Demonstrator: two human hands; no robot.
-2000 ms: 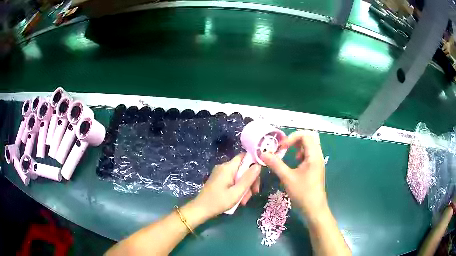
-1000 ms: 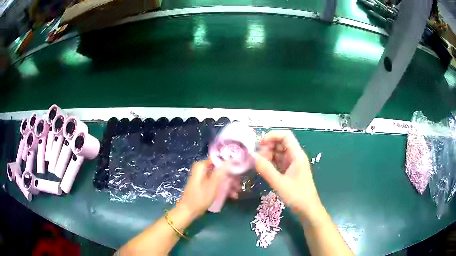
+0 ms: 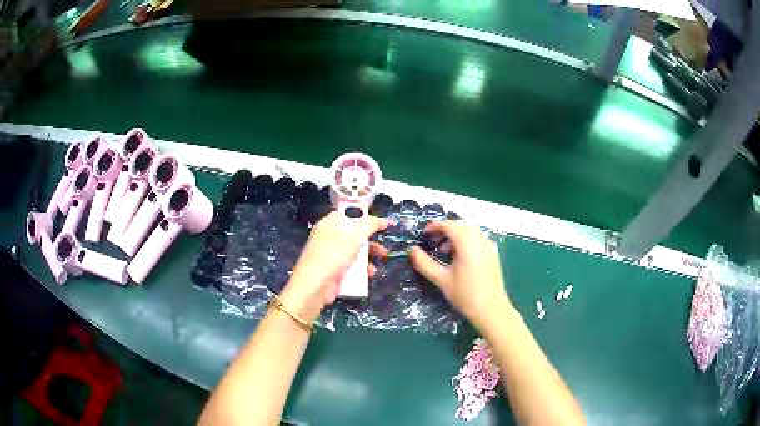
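A pale pink hair dryer body (image 3: 353, 185) is held upright in my left hand (image 3: 327, 254), which is shut around its handle. Its round open end faces me and shows spokes; a dark oval spot shows on the handle below it. My right hand (image 3: 457, 265) is just to the right, over the pack of black caps (image 3: 267, 237), with thumb and fingers at its right part. Shiny plastic film there blurs the fingertips, so whether they grip a cap is hard to tell. A loose heap of small pink pieces (image 3: 477, 381) lies below my right hand.
Grouped pink dryer bodies (image 3: 143, 179) lie at the left. A few small pieces (image 3: 564, 292) lie right of my right hand. A bag of pink pieces (image 3: 705, 320) is at the far right. A pale rail (image 3: 533, 215) and grey upright (image 3: 679, 175) stand behind; a red stool (image 3: 75, 387) is lower left.
The dryer body has moved left from between my hands and now stands upright over the caps. My right hand has left its open end and moved over to the black caps.
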